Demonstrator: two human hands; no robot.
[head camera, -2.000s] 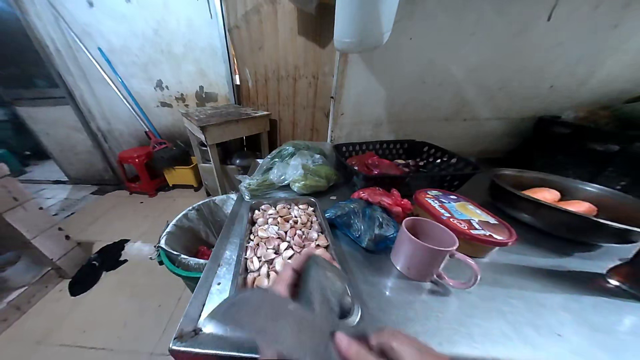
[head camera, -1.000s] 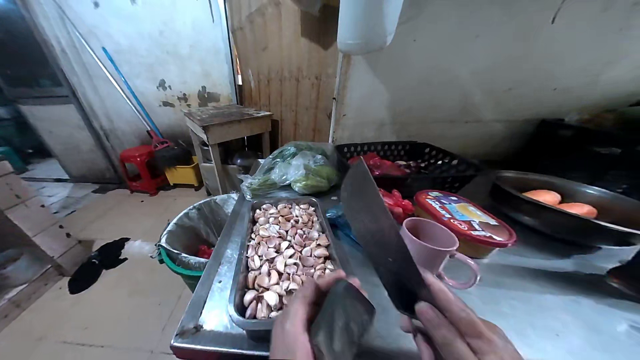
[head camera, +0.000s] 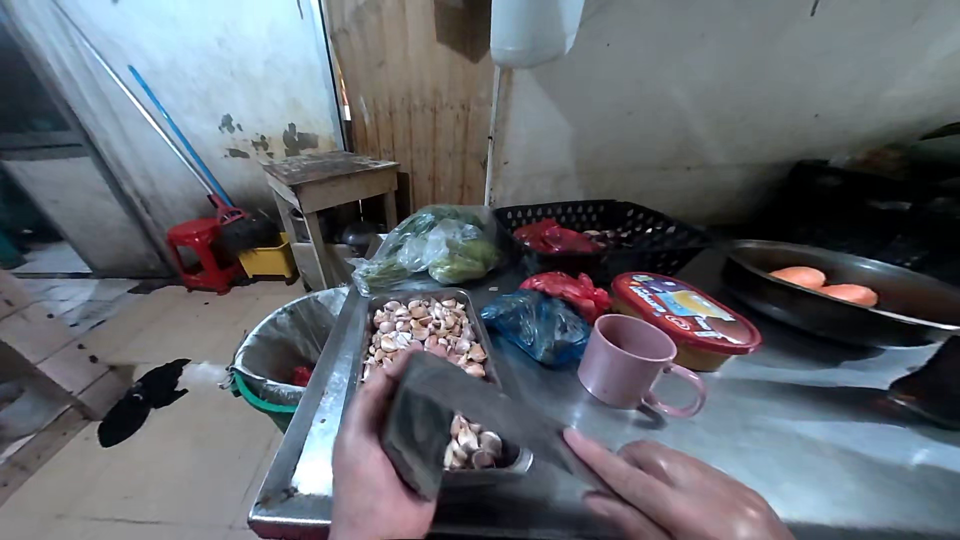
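Observation:
My left hand (head camera: 375, 457) grips a dark, block-shaped sharpening stone (head camera: 420, 442), held above the near part of a metal tray. In my right hand (head camera: 667, 487) is a broad-bladed knife (head camera: 502, 416). Its blade points up and left and lies over the upper end of the stone; whether they touch is not clear. Garlic cloves (head camera: 420, 330) fill much of the metal tray (head camera: 480, 322), and the stone and blade hide part of them. A pink mug (head camera: 622, 360) stands just beyond my right hand.
On the steel table (head camera: 720, 450) are a blue plastic bag (head camera: 540, 326), a red bag (head camera: 570, 292), a lidded tub (head camera: 682, 315), bagged greens (head camera: 442, 247), a black crate (head camera: 630, 255) and a pan (head camera: 780, 300) with orange items. A lined green bin (head camera: 262, 401) stands left.
The knife blade, raised upright to the right of the stone one second ago, has swung left and down over it. My left hand and the stone are now tilted more upright.

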